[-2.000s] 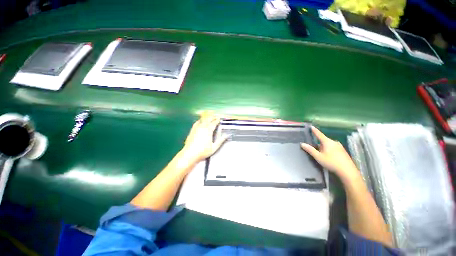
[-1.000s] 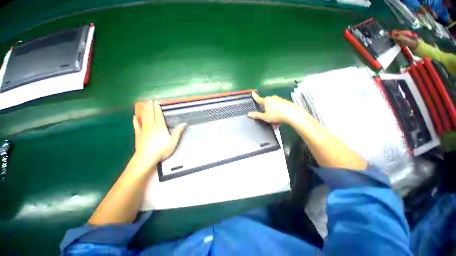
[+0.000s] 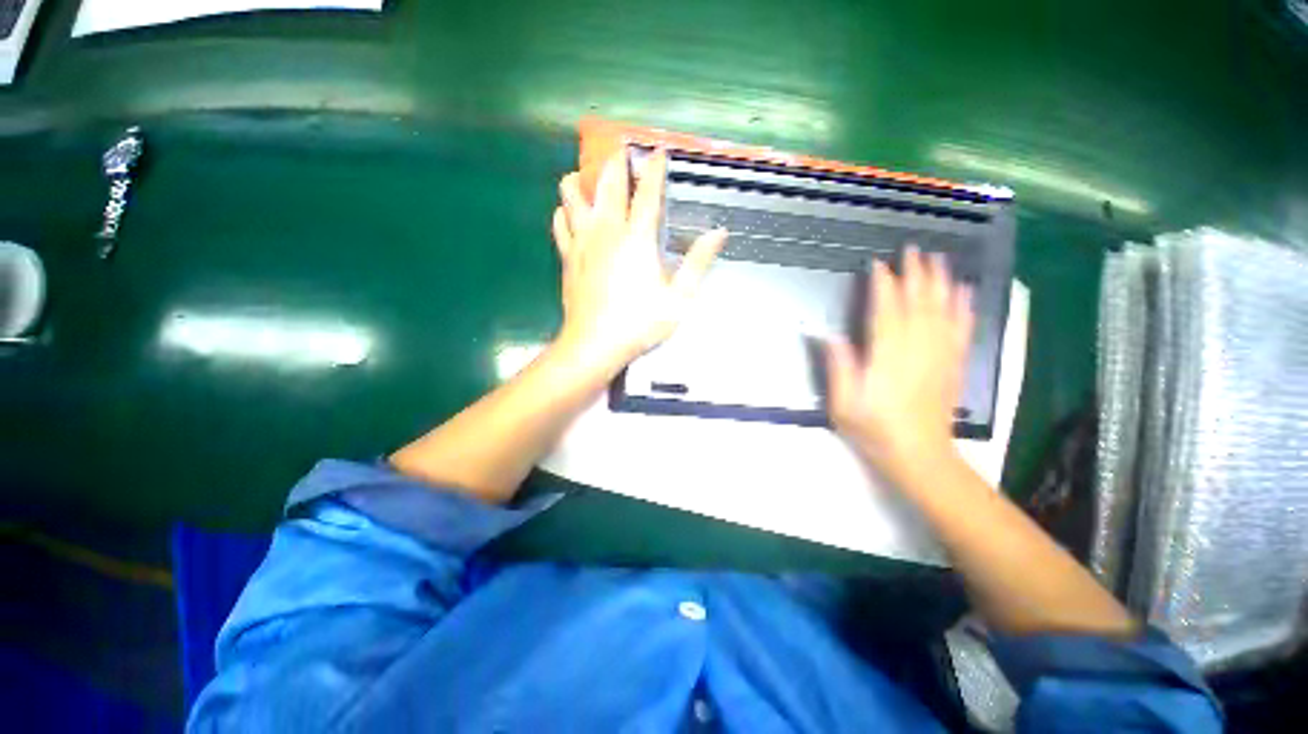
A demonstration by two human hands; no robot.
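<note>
A grey laptop bottom cover [image 3: 782, 323], vent grille toward the far side, lies flat in front of me. Under it are a white foam sheet [image 3: 746, 480], sticking out on the near side, and a red-orange foam pad [image 3: 600, 141], showing at the far edge. My left hand [image 3: 617, 265] lies spread on the cover's left edge, fingers pointing away from me. My right hand [image 3: 904, 359], blurred, is over the right part of the cover with fingers spread. Neither hand is closed around anything. Whether the right palm touches the cover is unclear.
A stack of translucent foam pouches [image 3: 1219, 445] stands at the right. A small silver object [image 3: 119, 187] lies on the green bench [image 3: 430, 258] at the left. A white round object [image 3: 17, 290] is at the left rim. Part of a white sheet [image 3: 215, 12] shows at the top left.
My right hand has moved from the cover's far right corner onto its right part, toward me. My left hand stays at the left edge. The camera view has shifted.
</note>
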